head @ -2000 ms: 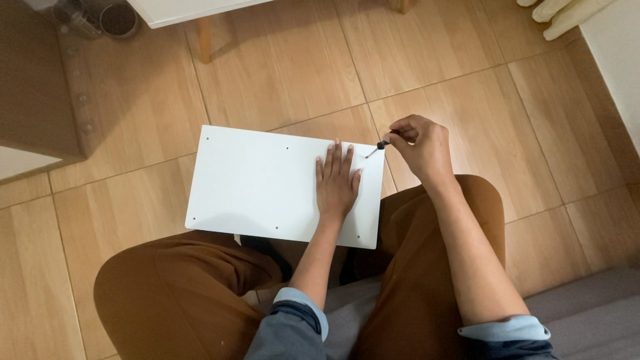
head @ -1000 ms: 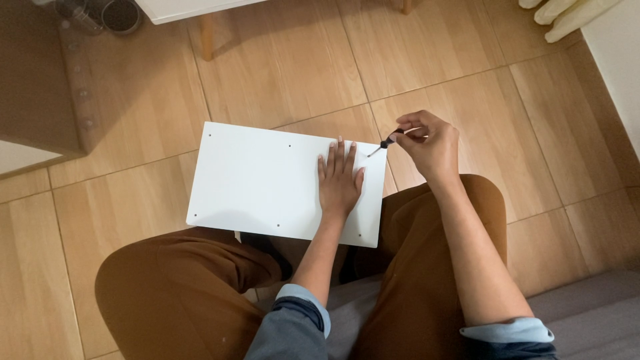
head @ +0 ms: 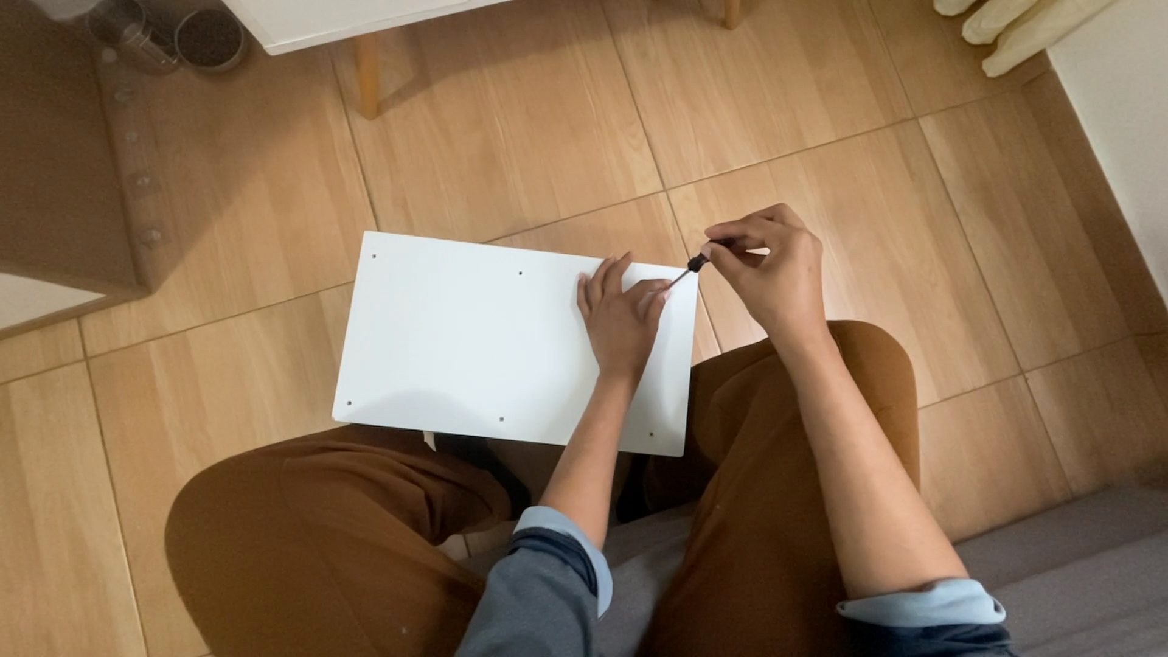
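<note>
A flat white rectangular panel (head: pixel 456 338) with several small dark holes lies in front of me by my knees. My right hand (head: pixel 771 265) grips the dark handle of a screwdriver (head: pixel 698 263) just beyond the panel's upper right corner. The thin shaft slants down and left to the panel. My left hand (head: pixel 622 315) rests on the panel's right part, its thumb and index finger close around the screwdriver's tip. What lies under those fingertips is hidden.
White furniture on wooden legs (head: pixel 367 78) stands at the top. A brown box-like piece (head: pixel 64 155) is at the left, with round dark containers (head: pixel 210 41) behind it. A white wall (head: pixel 1118 119) and pale cloth (head: pixel 1013 27) are at the right. Grey upholstery (head: pixel 1086 557) lies below.
My left hand, which lay flat with fingers spread on the panel, has drawn its thumb and index finger to the screwdriver's tip. My right hand still holds the screwdriver at that corner.
</note>
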